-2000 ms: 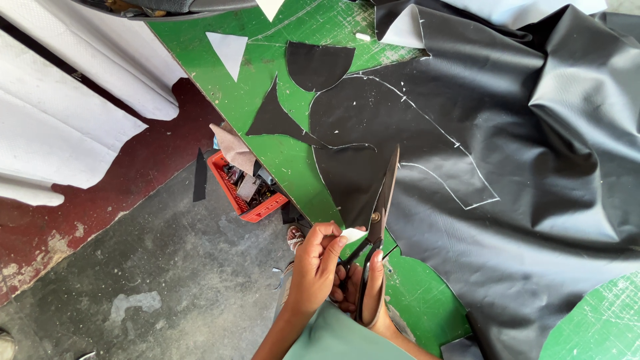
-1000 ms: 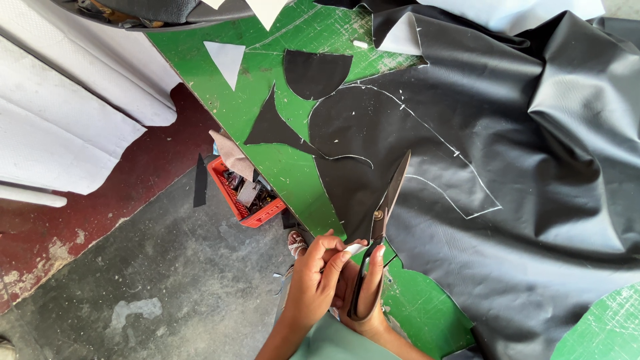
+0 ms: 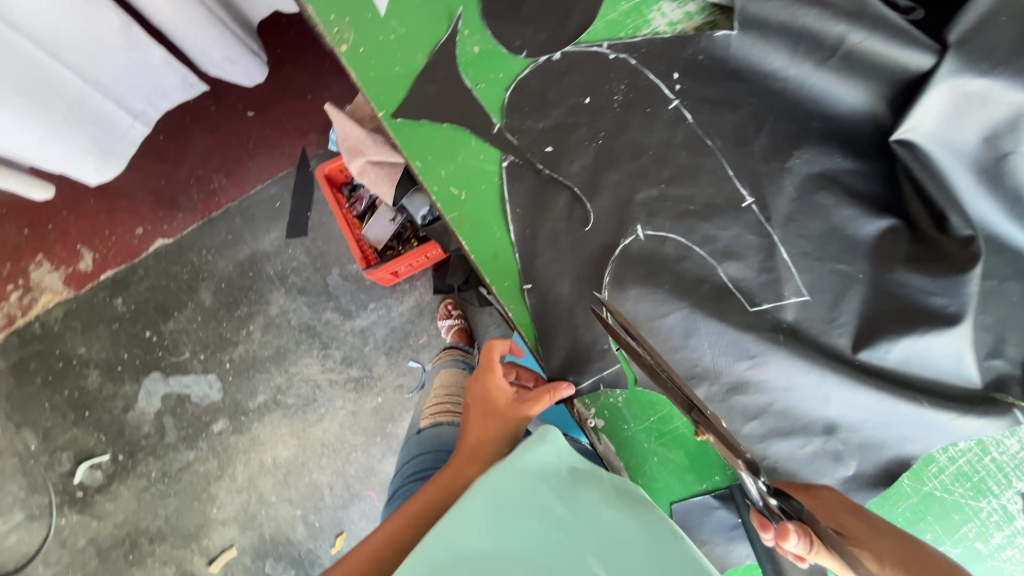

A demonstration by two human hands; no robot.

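My right hand [image 3: 824,524], at the lower right, grips the black handles of a pair of metal scissors [image 3: 680,396]. The blades point up and left, slightly parted, with their tips by a white chalk line on black sheet material [image 3: 576,320] that looks like leatherette. My left hand [image 3: 500,396] is at the table edge, its thumb and fingertips closed on the near corner of that material. White lines with short cross marks outline a curved shape. A cut runs up from the near edge below the scissor tips. A pointed black offcut [image 3: 448,88] lies at the upper left of the sheet.
A green scratched table [image 3: 456,176] lies under the material. Beside it on the floor stands a red plastic basket [image 3: 400,266] of scraps, with a black strip [image 3: 300,196] nearby. White fabric [image 3: 96,80] hangs at the upper left. Another black cut piece [image 3: 544,20] lies at the top.
The hands have moved apart; the scissors are now lower right in my right hand. My left hand has gone from a small white piece beside the scissors to the sheet's corner. The view has moved closer.
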